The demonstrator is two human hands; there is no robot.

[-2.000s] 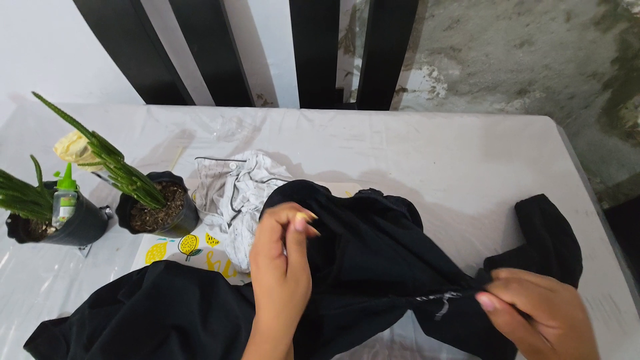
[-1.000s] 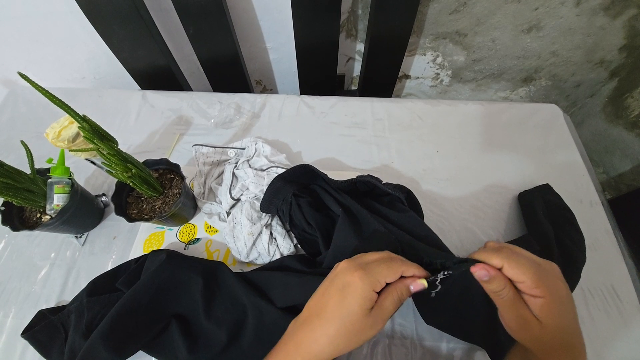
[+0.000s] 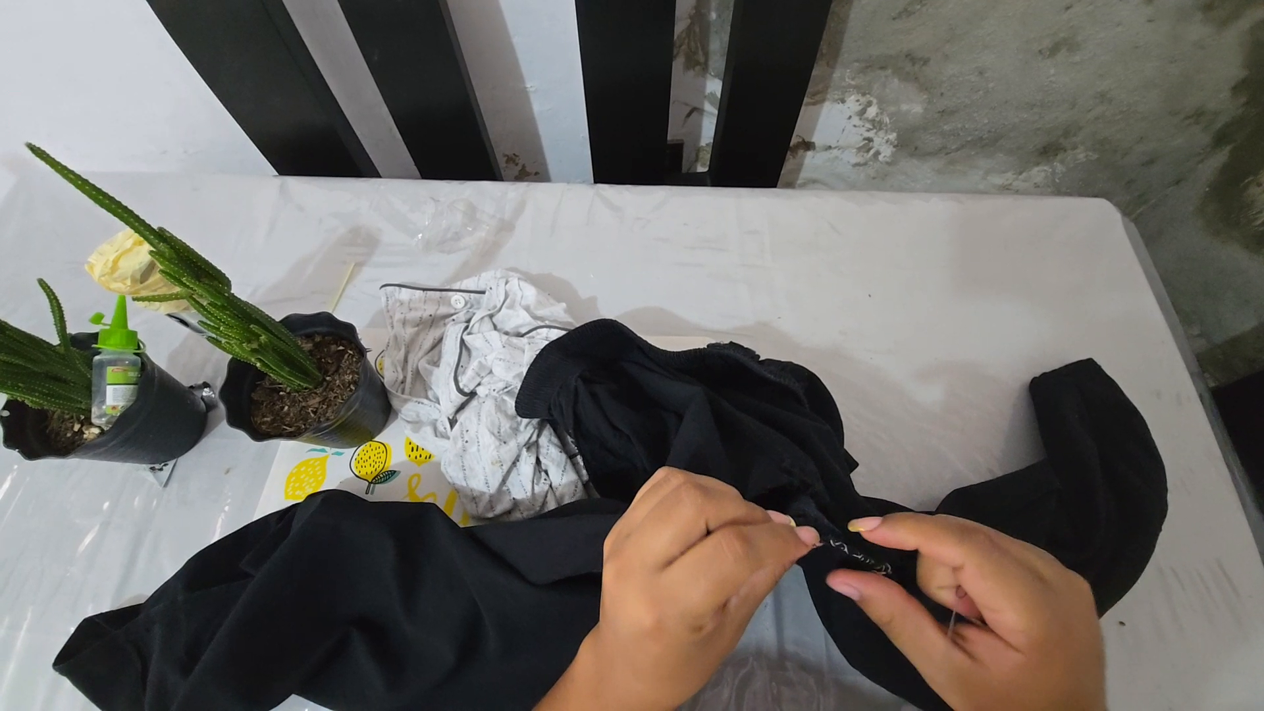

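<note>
A black cloth garment [image 3: 691, 405] with a ribbed waistband lies spread over the table. My left hand [image 3: 691, 573] pinches its edge between thumb and forefinger, beside a seam with loose white thread [image 3: 854, 555]. Just right of that seam is my right hand [image 3: 978, 602], its thumb and forefinger apart around the cloth; a thin, needle-like metal thing [image 3: 954, 614] shows against its curled fingers. Whether the right fingertips touch the cloth is hard to tell. One black leg [image 3: 296, 592] stretches to the left, and another part [image 3: 1096, 484] bends up at the right.
Crumpled white patterned cloth [image 3: 494, 395] lies behind the black garment, on a lemon-print piece [image 3: 306, 474]. Two potted cactus-like plants [image 3: 306, 395] stand at the left, with a small green-capped bottle [image 3: 117, 370] in one pot. Black slats [image 3: 627, 89] rise behind the plastic-covered table [image 3: 987, 257].
Two seconds ago my left hand was raised away from the seam; it now pinches the cloth there. My right thumb and forefinger, closed on the cloth a second ago, have parted.
</note>
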